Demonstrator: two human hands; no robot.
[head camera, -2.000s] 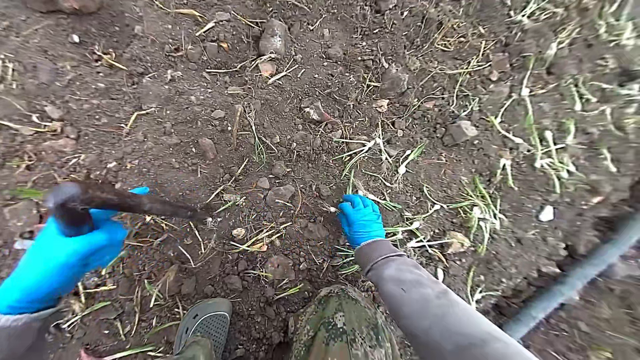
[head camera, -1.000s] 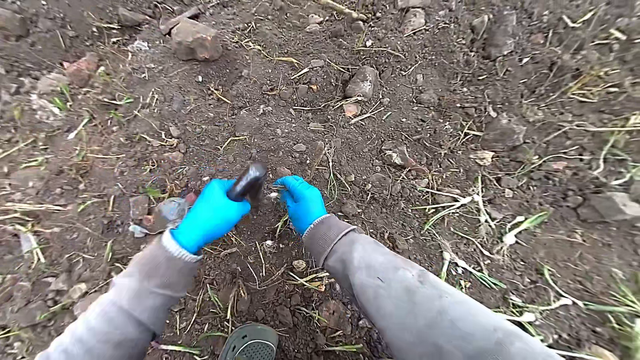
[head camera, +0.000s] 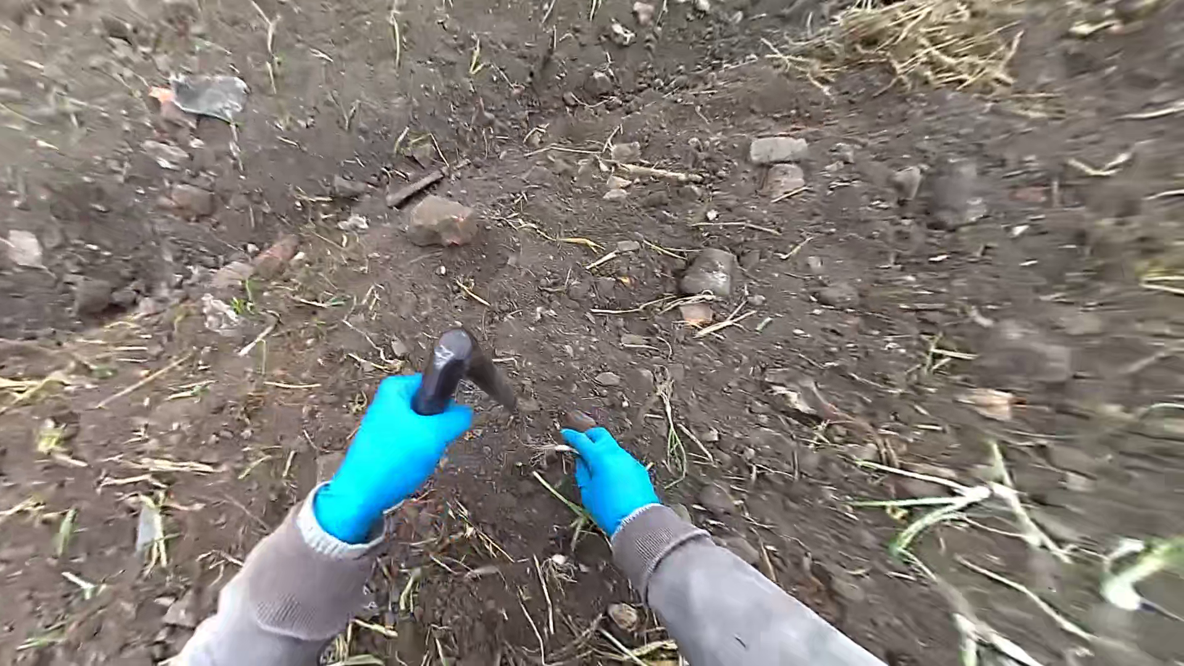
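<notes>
My left hand (head camera: 393, 458), in a blue glove, is closed around the dark handle of a digging tool (head camera: 446, 370). The tool's other arm slants down to the right, its end close to the soil (head camera: 536, 370). To the right of it, my right hand (head camera: 610, 476), also in a blue glove, is low over the ground. Thumb and fingers pinch a small plant (head camera: 553, 449) with a pale base; its green leaves seem to trail below the hand. Part of the plant is hidden by the fingers.
Stones lie in the soil ahead, among them a reddish one (head camera: 441, 222) and a grey one (head camera: 710, 273). Uprooted plants with pale stems (head camera: 971, 499) are scattered at the right. Dry straw (head camera: 925, 46) lies at the top right, and a plastic scrap (head camera: 211, 96) at the top left.
My left hand, off to the left with the tool two seconds ago, is now nearer my right hand. The right hand has left the scattered plants. The view has shifted forward and left.
</notes>
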